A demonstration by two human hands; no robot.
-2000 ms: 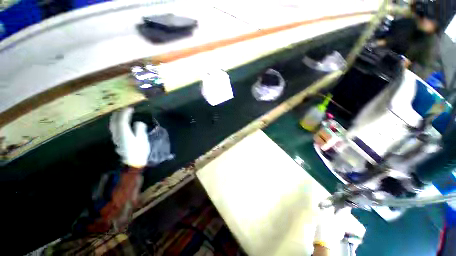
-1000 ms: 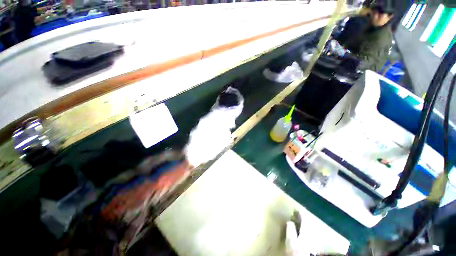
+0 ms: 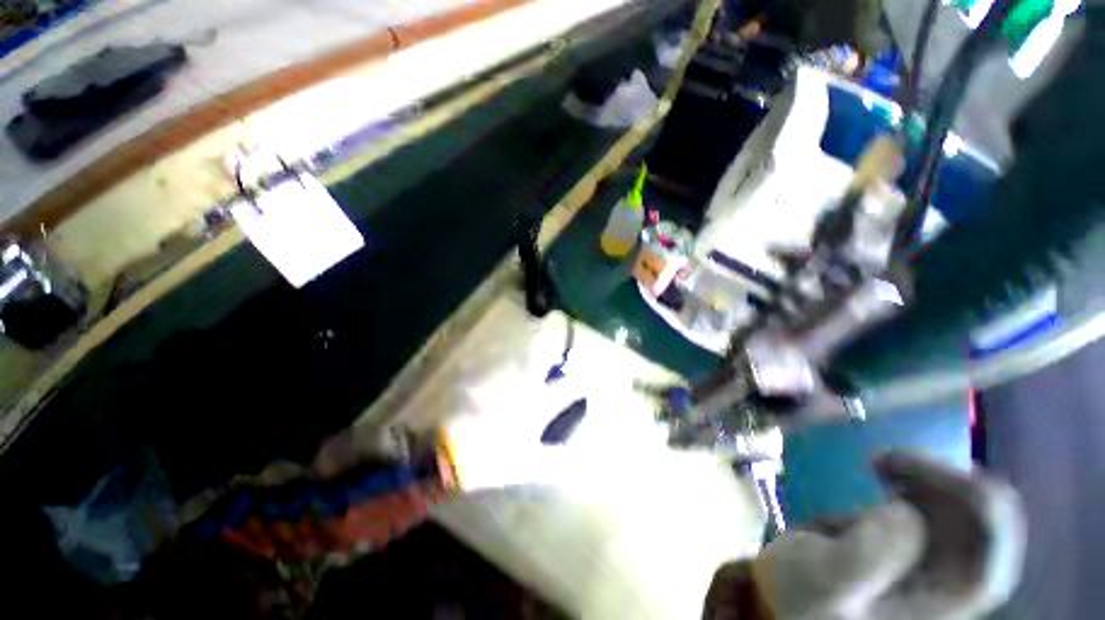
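Note:
My left hand (image 3: 497,424), in a white glove with a yellowish cuff, is over the cream-white board (image 3: 642,533). It is blurred and overexposed. A small dark part of a black corded unit (image 3: 565,422) shows at its fingers, and the black cable (image 3: 534,273) reaches the board's far edge. Most of the unit is hidden or washed out. My right hand (image 3: 903,545), gloved and blurred, is at the lower right with its fingers apart and nothing visible in it. The large dark green screwdriver (image 3: 994,242) hangs above it; its metal parts (image 3: 776,363) extend over the board's right side.
A dark green belt (image 3: 400,254) runs beyond the board, with a clear bag (image 3: 624,99) farther along and another (image 3: 115,521) at lower left. A white card (image 3: 299,230) hangs beyond it. A squeeze bottle (image 3: 623,228) and white-blue feeder (image 3: 776,182) stand at right.
My left hand has moved from the bagged unit on the belt to the board, with the black unit and cable. The screwdriver has come into view, and my right hand has moved right.

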